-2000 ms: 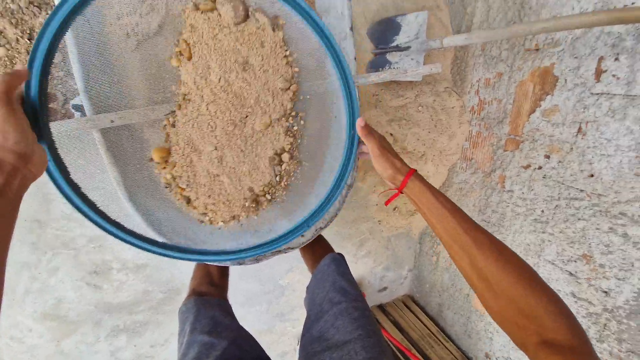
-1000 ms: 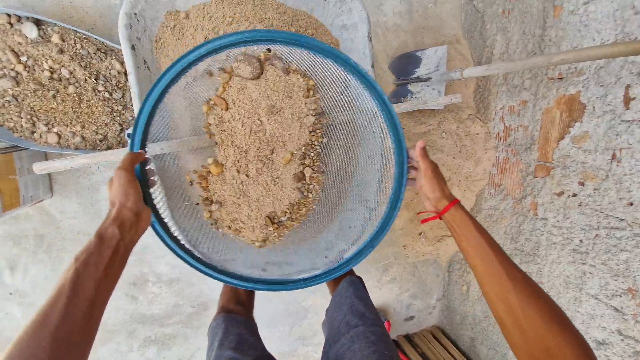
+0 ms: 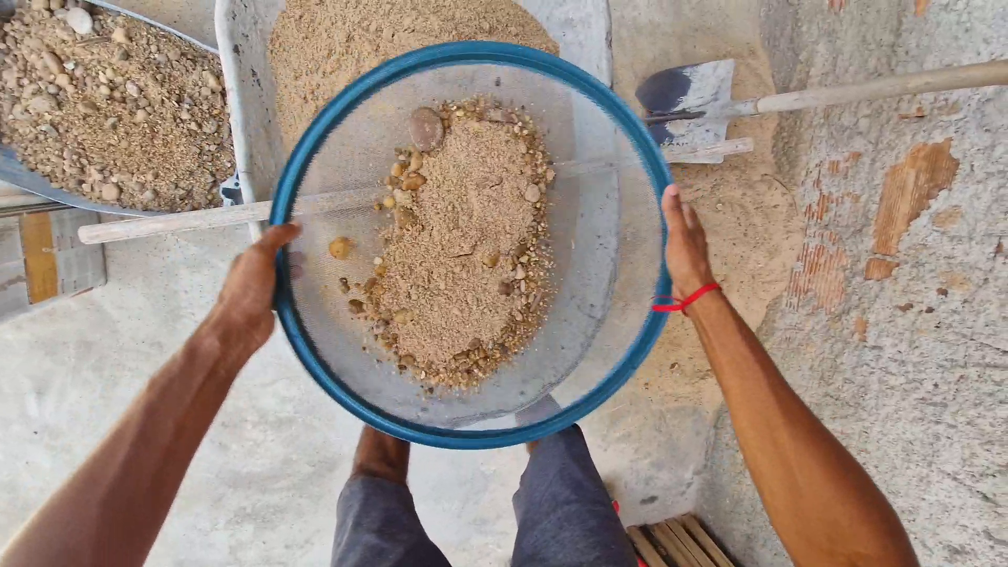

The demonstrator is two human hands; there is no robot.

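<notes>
A round sieve with a blue rim (image 3: 472,442) spans the middle of the head view, over a pale tub (image 3: 591,47). On its mesh lies a heap of sand (image 3: 472,244) with pebbles around the edges and one larger stone (image 3: 426,129) at the top. My left hand (image 3: 256,283) grips the rim at the left, thumb on top. The right side of the rim is held by my right hand (image 3: 683,244), with a red string on the wrist. Finer sand (image 3: 409,31) fills the tub's far part. A wooden stick (image 3: 177,222) runs across beneath the sieve.
A second container (image 3: 31,177) of gravelly sand (image 3: 118,110) stands at upper left, a box (image 3: 75,252) below it. At right, a shovel (image 3: 709,102) lies over spilled sand beside a rough wall (image 3: 929,378). Wooden slats (image 3: 681,542) are at the bottom, near my legs.
The view has shifted since two seconds ago. The yellowish pebble at the left now lies apart from the heap, where earlier it was beside it. Both hands stay on the rim.
</notes>
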